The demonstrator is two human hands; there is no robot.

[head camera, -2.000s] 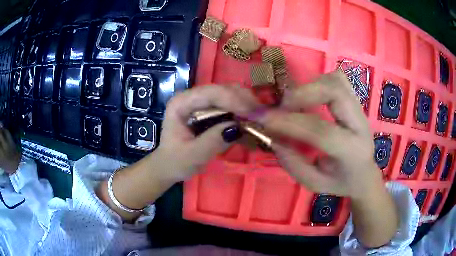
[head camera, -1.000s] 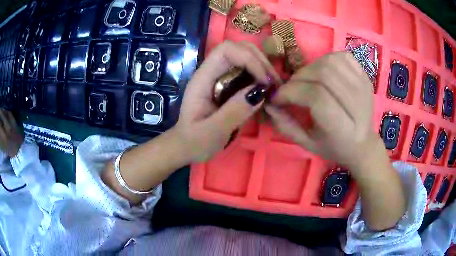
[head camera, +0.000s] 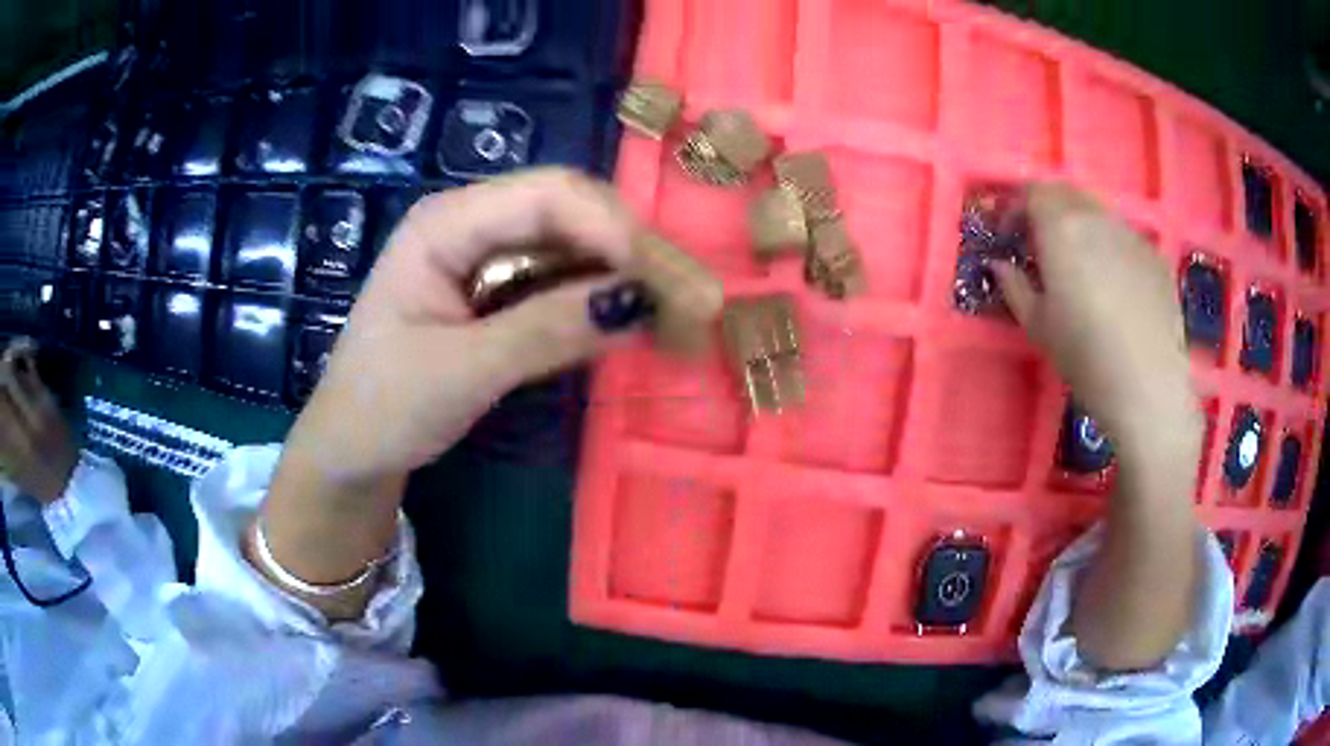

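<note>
My left hand [head camera: 467,299] is above the edge between the two trays, closed around a shiny gold-coloured metal piece [head camera: 506,277] that is mostly hidden in the palm. A blurred tan shape shows at its fingertips. My right hand [head camera: 1116,299] reaches into the pocket of thin silver pins [head camera: 982,262] in the red tray [head camera: 744,475]. Whether its fingers grip a pin cannot be seen. Several gold strap pieces [head camera: 725,147] lie at the tray's upper left. Another ribbed gold strap piece [head camera: 766,354] lies just right of my left fingertips.
A black watch body [head camera: 951,582] sits in the red tray's near row, with more in the right-hand pockets. A glossy black tray [head camera: 212,204] with silver-outlined watch housings [head camera: 387,117] is at left. Another person's hand [head camera: 32,423] and white sleeves show at the left edge.
My hands have separated. The left moved left with the gold-coloured piece; the right moved right to the pin pocket. The ribbed strap piece near the left fingertips now shows.
</note>
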